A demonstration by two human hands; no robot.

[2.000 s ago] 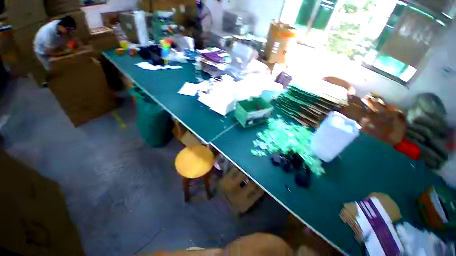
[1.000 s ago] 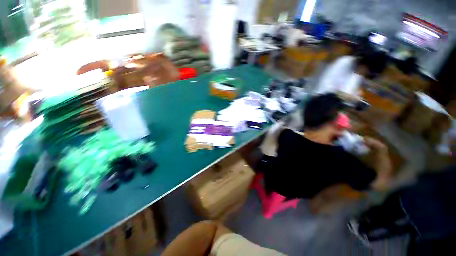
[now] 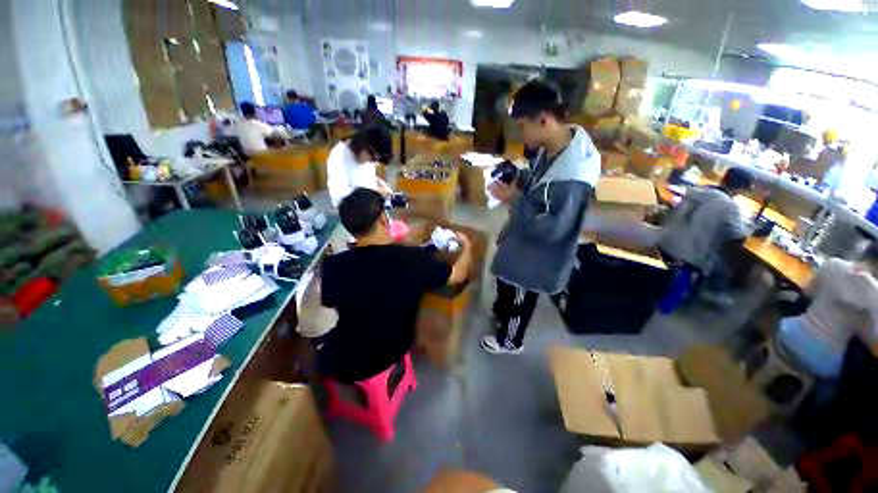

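Neither of my hands shows; a small blurred skin-toned patch at the bottom edge is too cut off to name. The dark-green-topped table runs along the left. On it lie purple-and-white printed cardboard pieces, with white, partly striped pieces beyond them. An open orange-brown box with green contents stands behind. Several black-and-white items stand near the table's far corner.
A person in black sits on a pink stool beside the table. A person in a grey jacket stands right of them. A brown carton stands below the table edge. An opened carton and white bag lie lower right.
The view has swung far to the right, from the window side to the room with workers. The green heap and white bin have left the view almost wholly. My hands show in no frame clearly.
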